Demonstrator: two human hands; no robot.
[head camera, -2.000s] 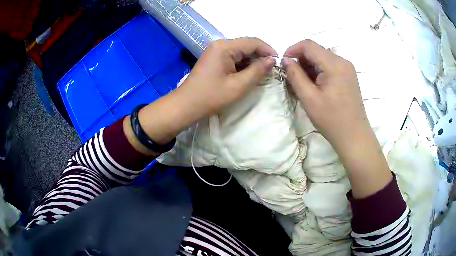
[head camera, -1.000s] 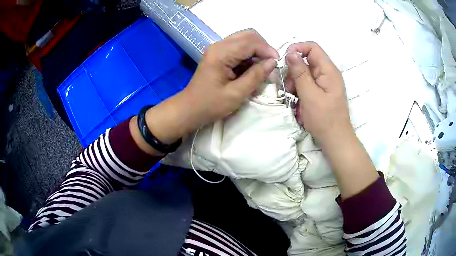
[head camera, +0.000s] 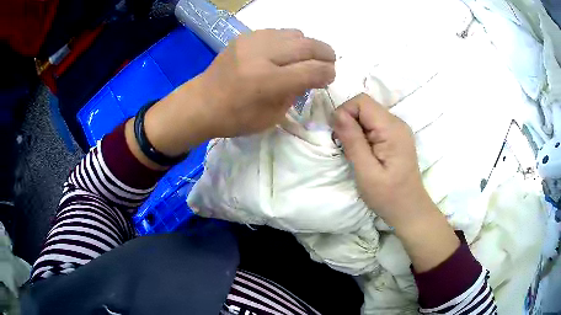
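Observation:
The cream padded jacket (head camera: 307, 184) lies bunched over the table edge and my dark lap. My left hand (head camera: 270, 80) is at the jacket's top edge, back of the hand up, fingers bent; what its fingertips hold is hidden. My right hand (head camera: 378, 147) pinches the gathered jacket edge between thumb and forefinger, just right of and below my left hand. A thin cord or thread (head camera: 332, 98) runs between the two hands.
A blue plastic crate (head camera: 114, 101) is below at left. The table's grey ruler edge (head camera: 212, 24) is at upper left. More cream fabric (head camera: 510, 227) lies at right, near a thin dark slanted line. The floor (head camera: 43, 166) is speckled.
My left hand has moved left and turned back up. My right hand has moved lower. The jacket's left part has spread left, and the hanging white cord loop no longer shows.

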